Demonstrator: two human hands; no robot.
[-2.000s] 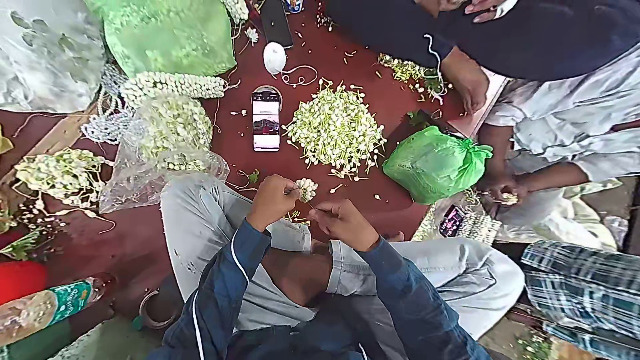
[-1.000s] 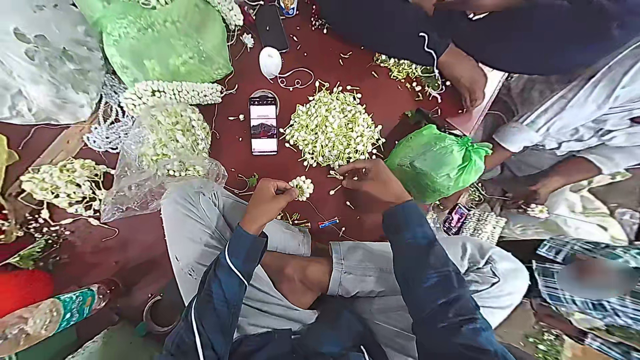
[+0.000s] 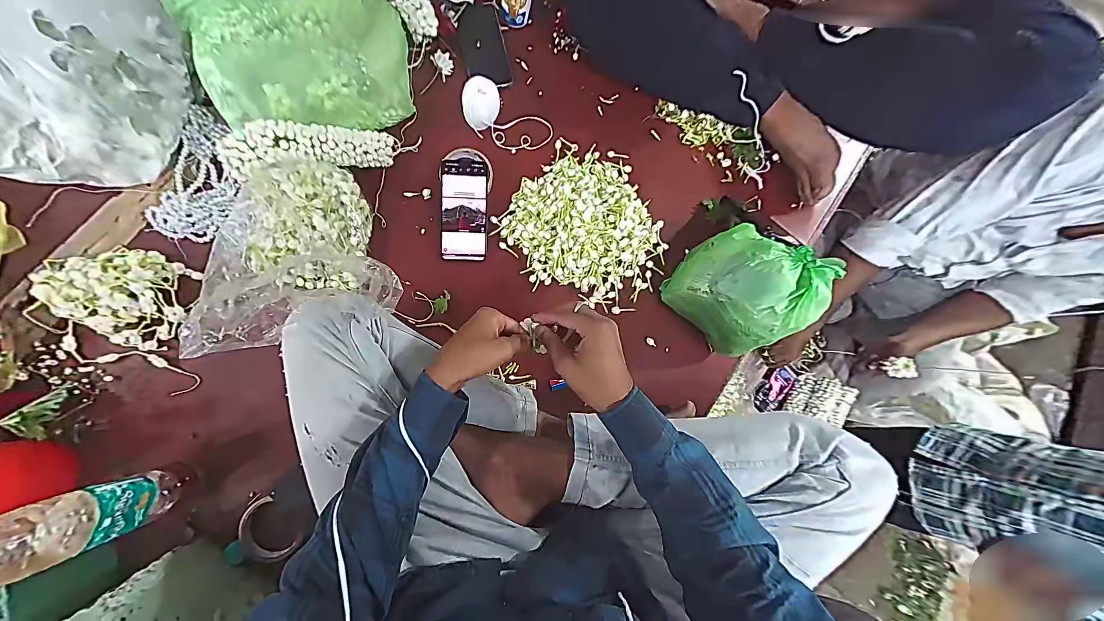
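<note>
Both my hands meet above my crossed legs. A small bunch of white flower buds [image 3: 536,335] is pinched between them. My left hand [image 3: 483,347] grips its left side with thumb and forefinger. On its right side, my right hand [image 3: 588,352] has its fingertips closed on the same bunch. Just beyond my hands lies a loose heap of white buds with green stems [image 3: 582,226] on the dark red surface. A ball of white thread [image 3: 480,103] sits farther back, its loose end curling to the right.
A lit phone [image 3: 464,211] lies left of the heap, a tied green plastic bag [image 3: 743,289] right of it. A clear bag of buds [image 3: 302,233], a strung garland [image 3: 310,144] and a plastic bottle [image 3: 82,522] are at left. Co-workers sit at right, one holding a flower [image 3: 900,367].
My right hand has moved left from beside the bud heap to the bunch at my left hand. The two hands, apart one second ago, are now together.
</note>
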